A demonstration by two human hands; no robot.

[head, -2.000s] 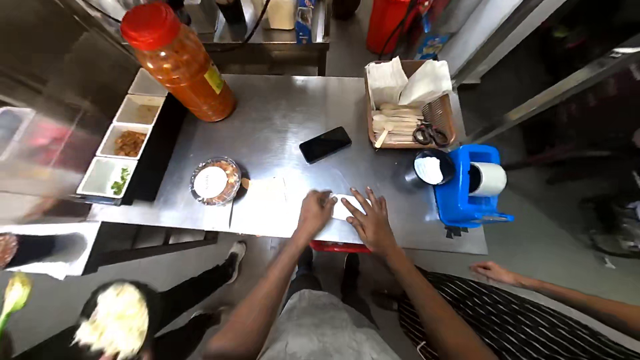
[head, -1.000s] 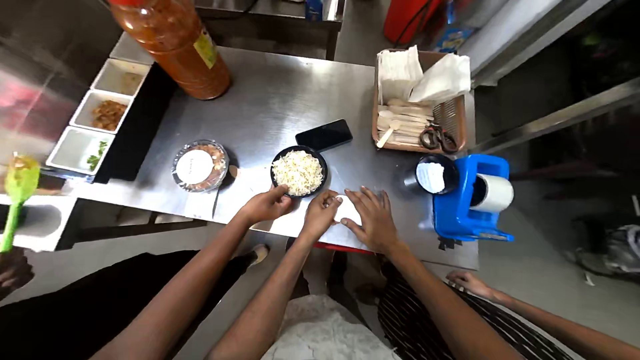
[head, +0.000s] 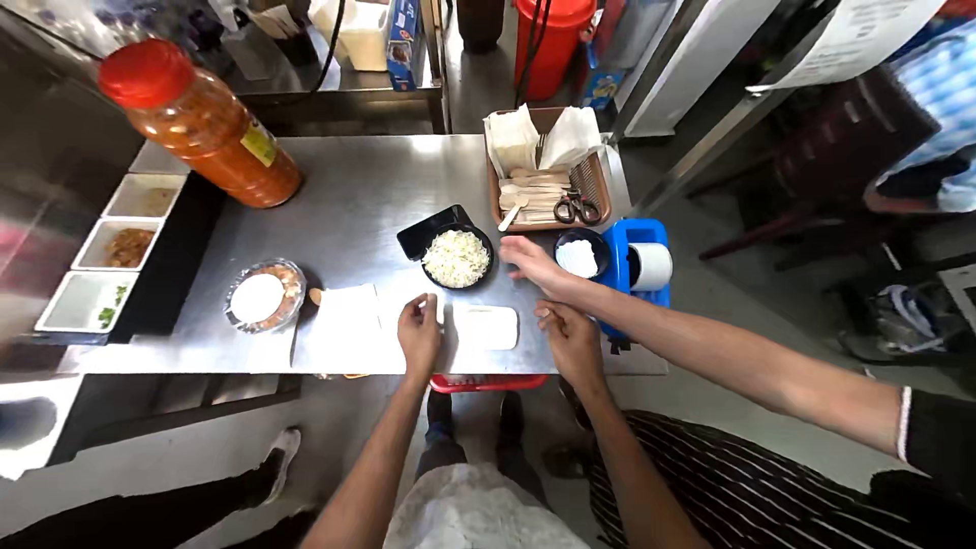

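My left hand (head: pixel 419 328) is at the front of the steel table with its fingertips pinched on a small white item, too small to name. Just right of it lies a white rectangular container or lid (head: pixel 488 328). Farther right is my right hand (head: pixel 566 328), fingers curled and apart, with nothing visible in it. Beyond my hands a black bowl of shredded pale food (head: pixel 457 258) overlaps a black smartphone (head: pixel 427 229). Left of my left hand are white paper (head: pixel 347 324), a wooden spoon (head: pixel 316 296) and a covered round container of food (head: pixel 265 296).
A co-worker's hand (head: pixel 530 263) reaches in from the right, just above my right hand. Behind stand a brown basket (head: pixel 601 191) with napkins, wooden cutlery and scissors, and a blue tape dispenser (head: pixel 640 229). A large sauce bottle (head: pixel 221 137) and white food trays (head: pixel 88 301) occupy the left.
My hands have moved apart, showing the white container or lid between them. The co-worker's hand that was at the bowl a second ago is gone; another now reaches in from the right.
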